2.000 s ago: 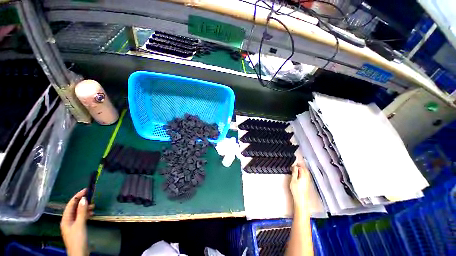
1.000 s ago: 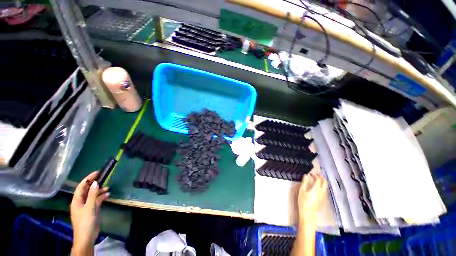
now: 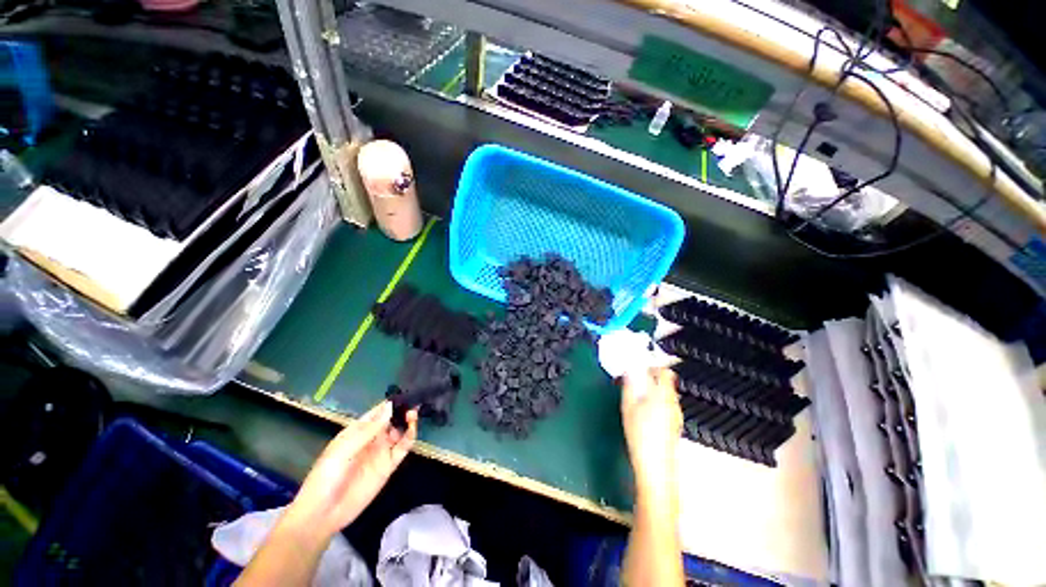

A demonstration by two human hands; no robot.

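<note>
My left hand (image 3: 353,468) is at the front edge of the bench, with a black housing (image 3: 401,409) between thumb and fingers, overlapping the lower group of black housings (image 3: 429,381). Another row of housings (image 3: 427,321) lies behind it. My right hand (image 3: 650,415) has its fingertips at the white crumpled cloth (image 3: 623,353); whether it grips anything is hidden. A loose heap of small black inserts (image 3: 524,355) lies between my hands, spilling from the light-blue basket (image 3: 562,212). Slanted rows of finished black parts (image 3: 734,396) lie on a pale sheet (image 3: 734,505) at right.
A pink bottle (image 3: 390,193) stands by the metal post (image 3: 318,103). Trays of black parts in clear plastic (image 3: 195,344) are at left, above a dark blue crate (image 3: 126,505). Layered pale sheets (image 3: 975,424) are at far right. A raised shelf (image 3: 642,149) runs behind, with hanging cables.
The view has turned left. My left hand has brought its housing right, to the lower group of housings. My right hand has left the finished rows and moved left to the white cloth.
</note>
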